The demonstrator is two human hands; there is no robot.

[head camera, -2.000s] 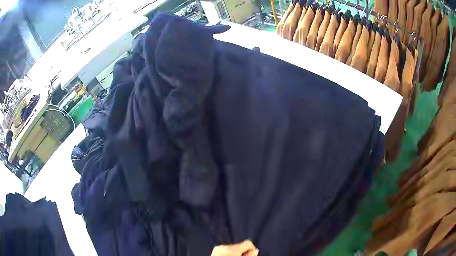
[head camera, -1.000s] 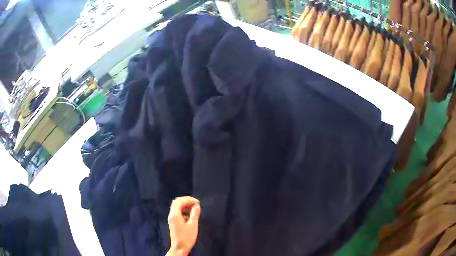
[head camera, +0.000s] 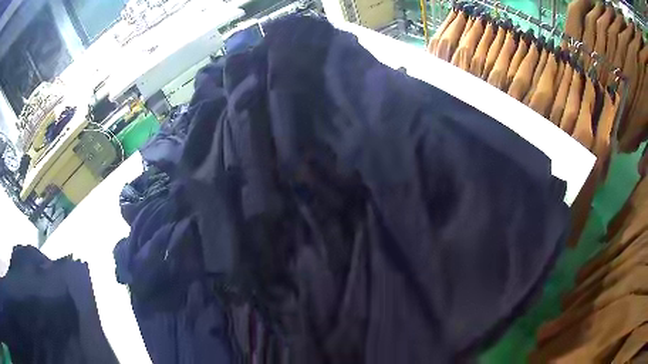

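Observation:
A large pile of dark navy garments point(head camera: 298, 185) lies rumpled over the white table point(head camera: 398, 53) in front of me. The top garment's broad smooth part spreads to the right, over the table edge. Narrow sleeve-like folds run down the middle and left of the pile. Neither of my hands shows; whether one is under the cloth I cannot tell.
A smaller dark navy stack point(head camera: 46, 306) lies at the lower left. Tan-brown jackets point(head camera: 543, 82) hang on a metal rail at the upper right, more at the right edge. Green floor point(head camera: 618, 178) shows between them. A work bench point(head camera: 74, 170) stands at the left.
The hand seen at the lower middle is out of sight. The top garment's folds have shifted and its upper part lies changed. The view has swung slightly left.

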